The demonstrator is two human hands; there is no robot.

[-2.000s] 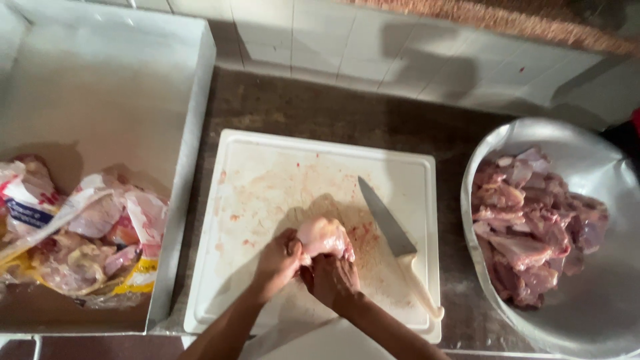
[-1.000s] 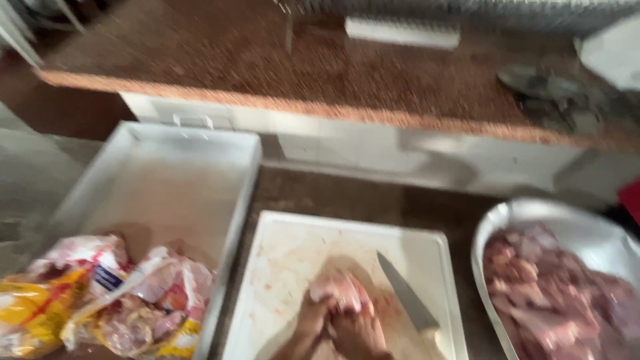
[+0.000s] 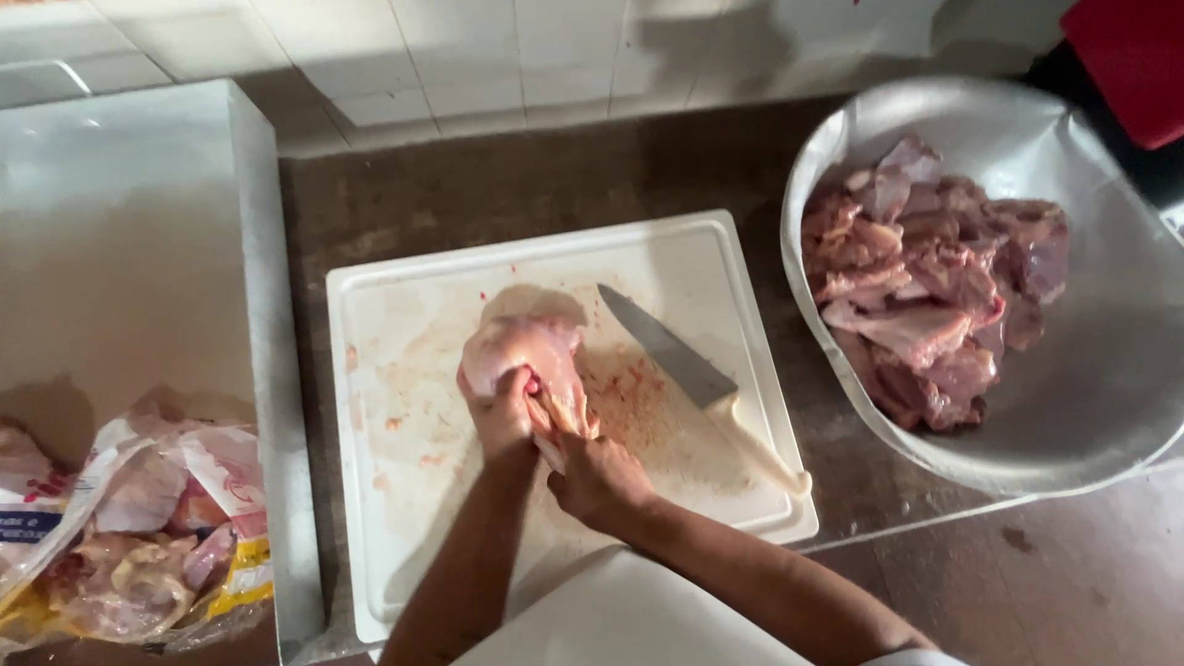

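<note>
A piece of raw chicken (image 3: 532,356) is between my two hands over a white plastic cutting board (image 3: 407,555). My left hand (image 3: 504,421) grips its lower left side. My right hand (image 3: 601,481) is closed on the skin or flesh at its lower end, which looks stretched between the hands. To their right a chef's knife (image 3: 671,356) with a pale handle lies on the board, blade pointing up and left, untouched. Red bits and stains mark the board around the chicken. The chicken's underside is hidden.
At the right stands a large metal basin (image 3: 1064,407) with many raw chicken pieces (image 3: 925,287). A deep metal tray (image 3: 264,277) at the left holds opened plastic bags of chicken (image 3: 139,527). Behind runs a white tiled wall (image 3: 481,65). Something red (image 3: 1133,65) is at the upper right.
The view has tilted back down from the higher counter. My hands have shifted on the chicken, my right now at its lower end. The knife still lies on the board.
</note>
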